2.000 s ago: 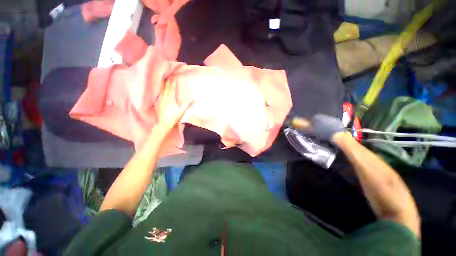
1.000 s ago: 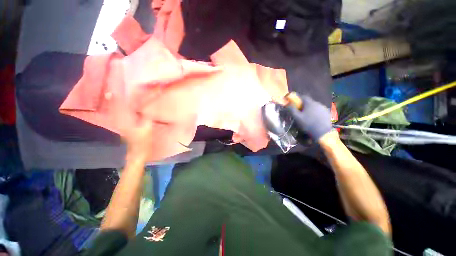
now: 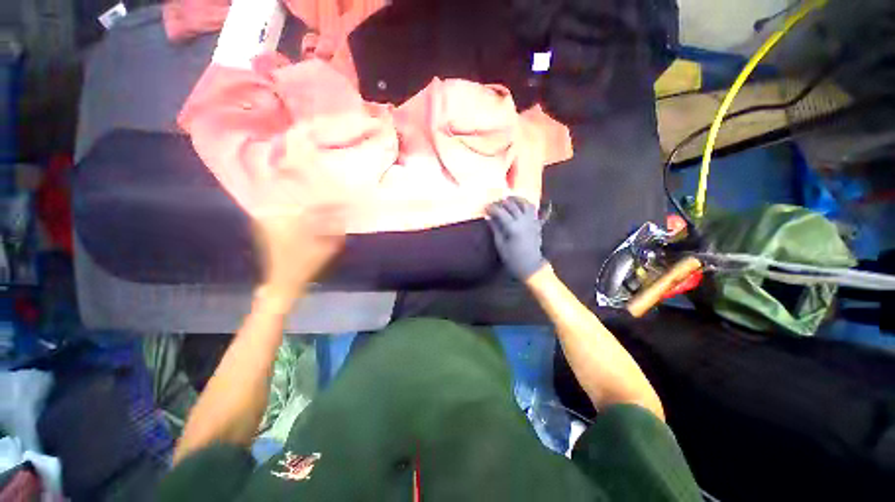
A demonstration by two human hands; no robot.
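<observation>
The coral-pink garment [image 3: 353,147] lies bunched over the dark padded board [image 3: 196,230], its near edge running along the board. My bare left hand [image 3: 299,240] is blurred at the garment's near left edge; its grip cannot be told. My right hand [image 3: 515,233], in a grey glove, has its fingers curled on the garment's near right edge and holds it. The steam iron [image 3: 628,270] is parked at the right, clear of both hands, its tan handle towards me.
Whitish hoses [image 3: 795,270] run right from the iron. A yellow hose [image 3: 721,113] curves up behind it. A green bag [image 3: 785,245] lies at the right. A white box [image 3: 250,29] and a black garment [image 3: 579,49] lie beyond the coral cloth.
The iron has left my right hand and sits at the right. My right hand has moved left onto the cloth. The garment's near edge has shifted away from me, baring more of the board.
</observation>
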